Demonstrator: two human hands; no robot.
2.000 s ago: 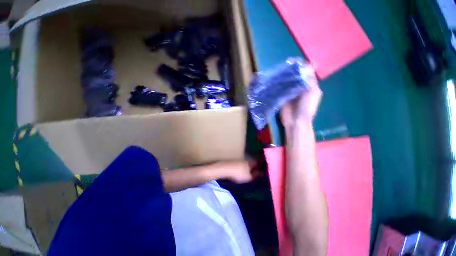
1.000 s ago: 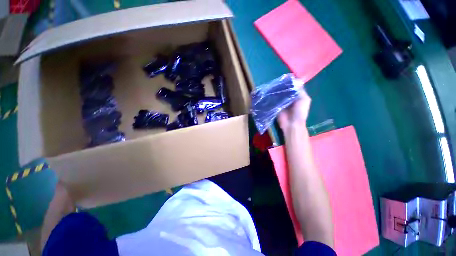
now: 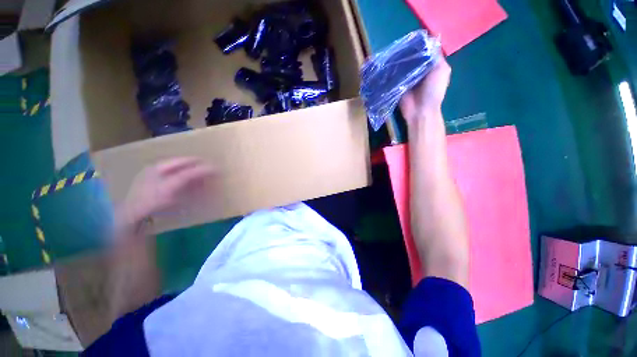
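Observation:
My right hand (image 3: 427, 90), bare, holds a dark part in crinkled clear plastic (image 3: 397, 73) just beyond the carton's right wall. My left hand (image 3: 171, 185), bare and blurred, is in front of the carton's near wall; it looks empty with its fingers loosely apart. The brown carton (image 3: 279, 157) is open. Inside it, wrapped black parts (image 3: 279, 63) lie loose at the right, and a column of dark bagged parts (image 3: 159, 87) lies at the left.
A pink sheet (image 3: 496, 230) lies under my right forearm, with a small clear strip (image 3: 466, 123) at its far edge. Another pink sheet (image 3: 461, 24) is farther off. A silver-white box device (image 3: 594, 275) stands at right. A black object (image 3: 585, 42) is at upper right. Yellow-black tape (image 3: 66, 183) marks the floor.
My left hand has moved from near the carton's right front corner to its left front corner, then in front of the near wall. My right hand still holds the bagged part. The view has shifted.

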